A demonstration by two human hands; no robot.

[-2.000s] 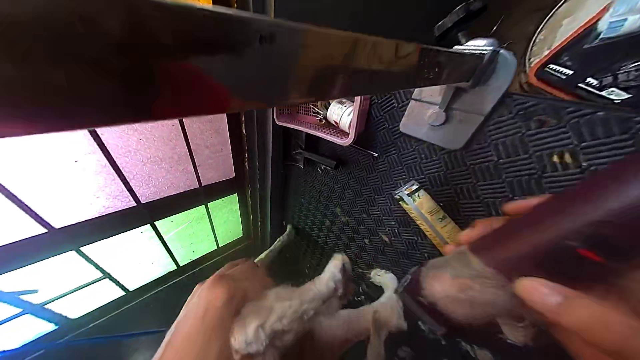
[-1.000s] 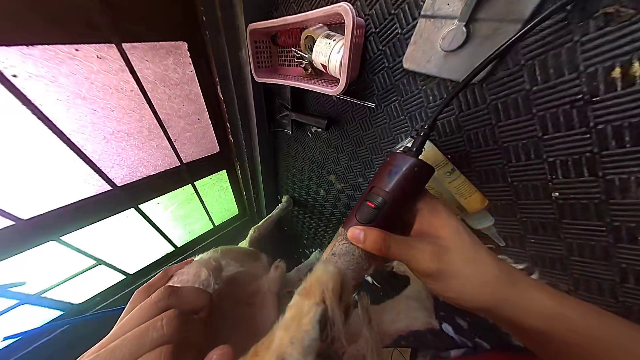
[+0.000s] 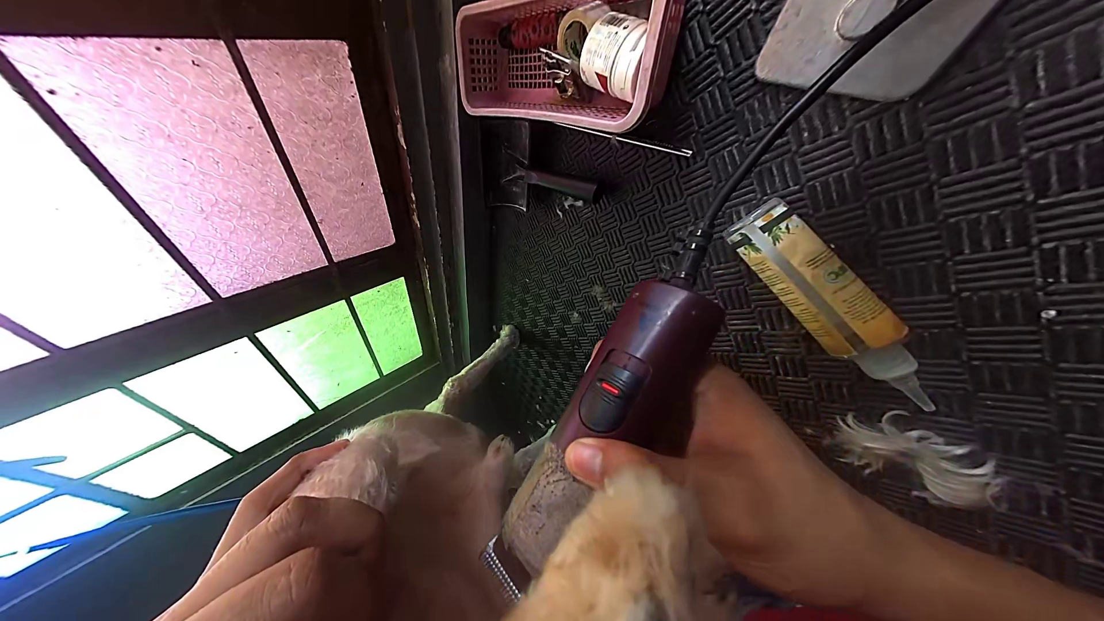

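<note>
My right hand (image 3: 733,466) is closed around a maroon corded electric hair clipper (image 3: 642,371), its switch lit red. The clipper's metal comb blade (image 3: 502,569) points down against the body of a light-furred animal (image 3: 440,509), apparently a dog, whose coat looks closely cut there. Longer tan fur (image 3: 617,552) stands just below the clipper. On the animal's left side my left hand (image 3: 302,552) rests with its fingers curved over the pale fur, gripping it. One thin leg (image 3: 474,371) stretches toward the window wall. The animal's head cannot be made out.
A textured black rubber mat (image 3: 975,233) lies underneath. On it are a pink plastic basket (image 3: 642,112) with jars, a black-handled tool (image 3: 561,184), a thin metal rod (image 3: 638,142), a yellow-labelled bottle (image 3: 819,285), a metal plate (image 3: 793,52) and cut white fur (image 3: 923,461). Window panes (image 3: 319,147) stand left.
Two seconds ago the clipper lay farther right with both hands apart; it is now upright over the animal, its blade lower. The view has shifted.
</note>
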